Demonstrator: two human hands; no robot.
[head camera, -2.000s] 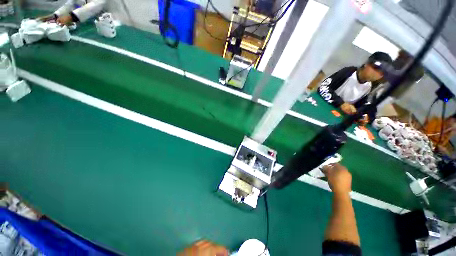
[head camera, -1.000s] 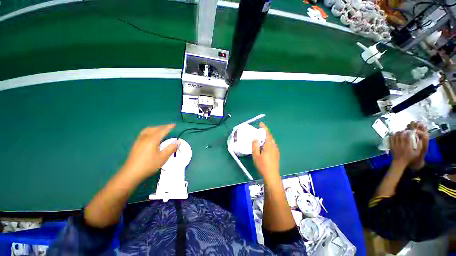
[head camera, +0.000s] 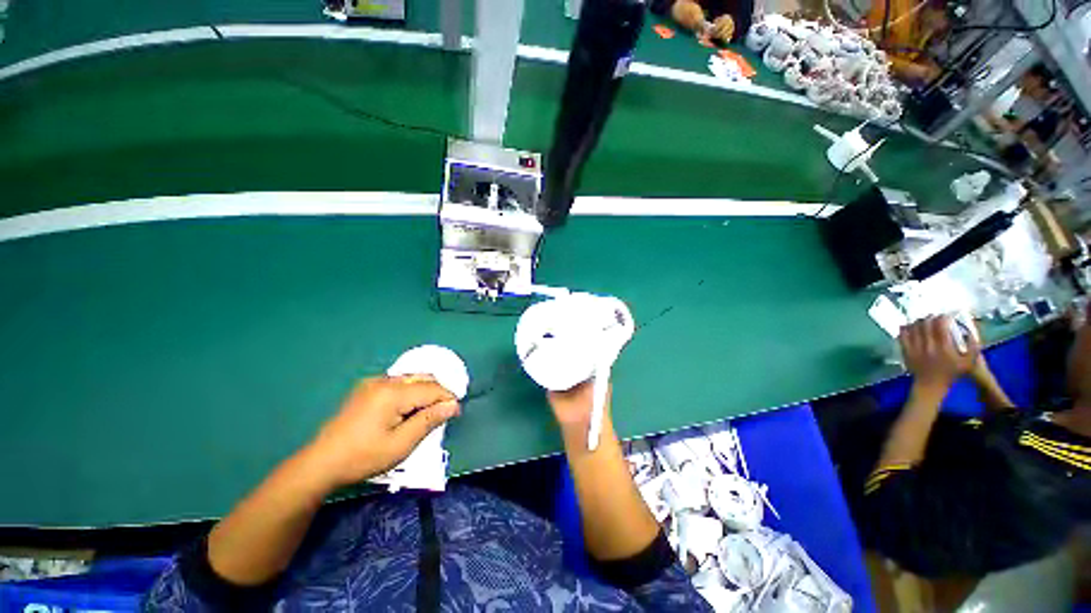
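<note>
My left hand lies over a white keyhole-shaped bracket at the bench's near edge; its round disc points away from me and its squared foot towards me. The fingers cover its middle. My right hand holds up a rounded white camera body from below, a little right of the bracket. One white antenna points down over the hand, and another white stick points left towards the feeder. Most of the right fingers are hidden behind the body. A thin black lead shows beside the bracket's disc.
The silver screw feeder stands beyond my hands, with a black electric screwdriver hanging next to it. A blue bin of white parts is at the near edge. A neighbour's hands and a black box are right.
The camera body has been lifted and turned by my right hand, which is now beneath it. My left hand has closed over the bracket's middle, off the disc's centre.
</note>
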